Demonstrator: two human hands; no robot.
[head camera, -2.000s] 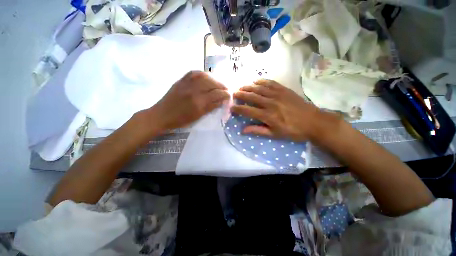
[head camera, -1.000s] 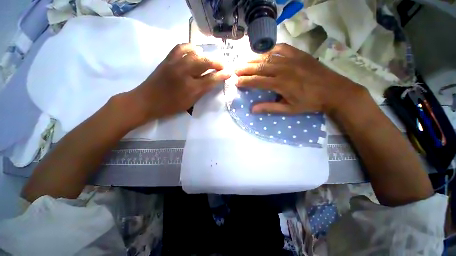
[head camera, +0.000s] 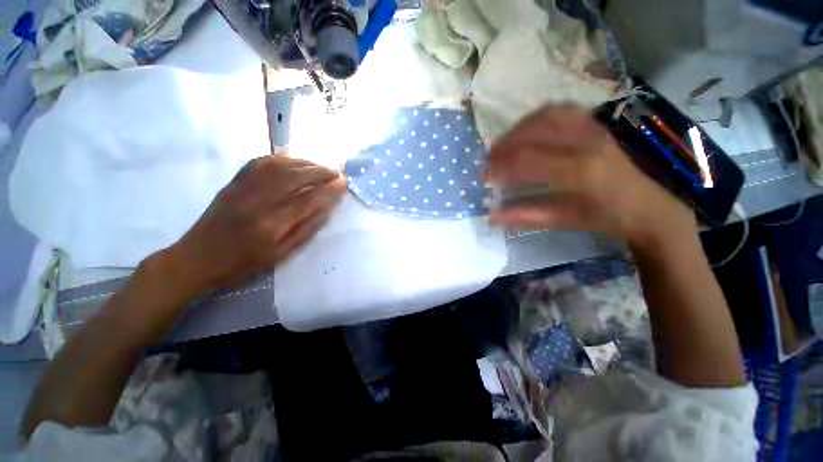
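A white panel (head camera: 388, 271) with rounded corners lies below the needle area and hangs slightly over the table's front edge. A blue-grey print piece (head camera: 420, 167) with white dots lies on it, curved edge towards me. My left hand (head camera: 271, 212) has its fingertips together on the panel at the print piece's left tip. My right hand (head camera: 559, 176) is blurred at the print piece's right edge; a thin grey shape shows between its fingers, and what it is cannot be told. The sewing machine head (head camera: 311, 41) stands above, with the presser foot (head camera: 332, 95) clear of both hands.
More white panels (head camera: 126, 162) lie at left. Cream and print scraps (head camera: 532, 77) lie behind the right hand, and a print heap (head camera: 108, 36) at back left. A black tray with pens (head camera: 681, 158) is at right. A ruler strip (head camera: 208, 298) runs along the front edge.
The view has shifted to the right. Both hands have drawn back from the needle, the right one further right. The panel and dotted piece have come away from the needle, exposing more dotted cloth.
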